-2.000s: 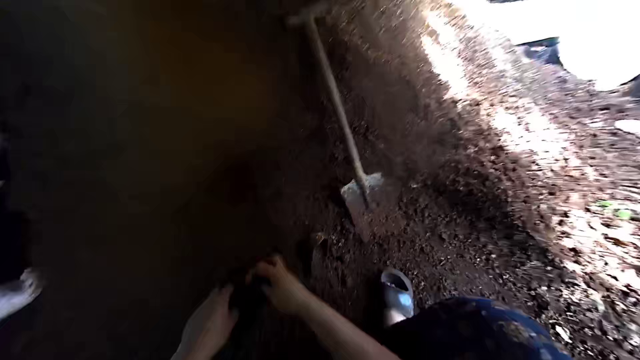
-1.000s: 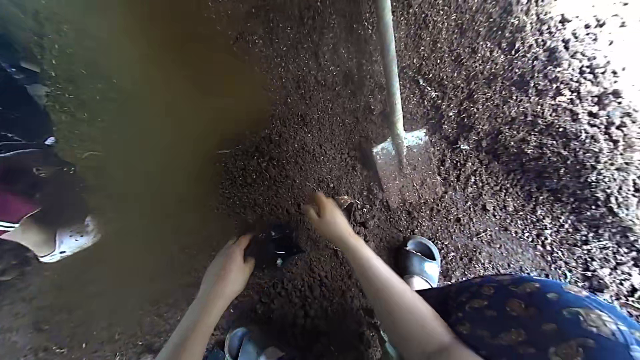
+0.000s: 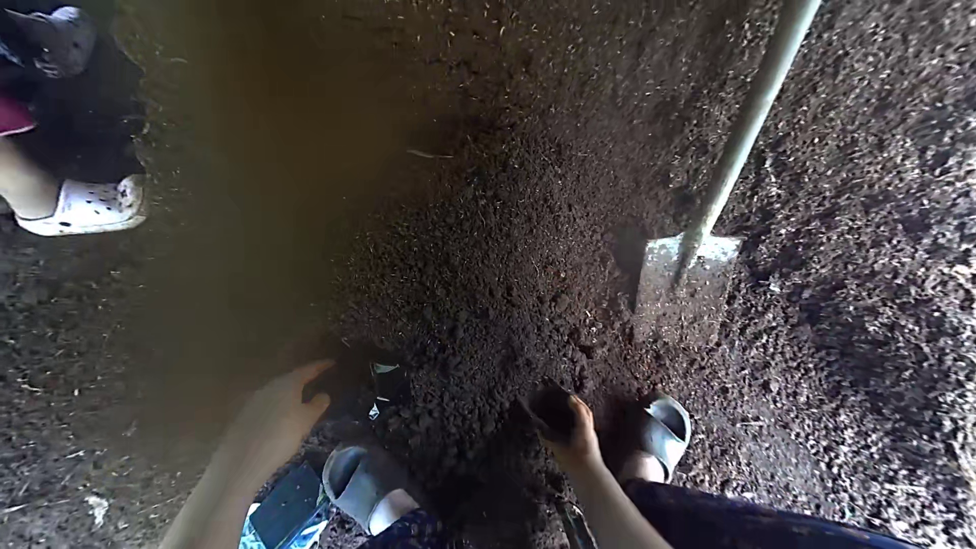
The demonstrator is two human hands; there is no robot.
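Note:
My left hand (image 3: 293,404) is at the lower left, its thumb and fingers parted beside a small black plastic bag or pot (image 3: 389,389) on the soil; whether they touch it I cannot tell. At the lower centre my right hand (image 3: 572,438) grips a dark, hollow object (image 3: 550,408), perhaps a small pot or scoop, low over loose brown soil (image 3: 488,290). A shovel (image 3: 690,278) with a pale shaft lies to the upper right of that hand, its square metal blade partly covered with soil.
My feet, in grey slides (image 3: 354,484), are on the soil near my hands. A packet or stack of dark plastic (image 3: 288,511) lies at the bottom left. Another person's foot in a white clog (image 3: 95,206) is at the far left. A brown blur hides much of the left middle.
My hands have moved farther apart. My right hand, which showed no object in it one second ago, now holds the dark hollow object. The view has shifted.

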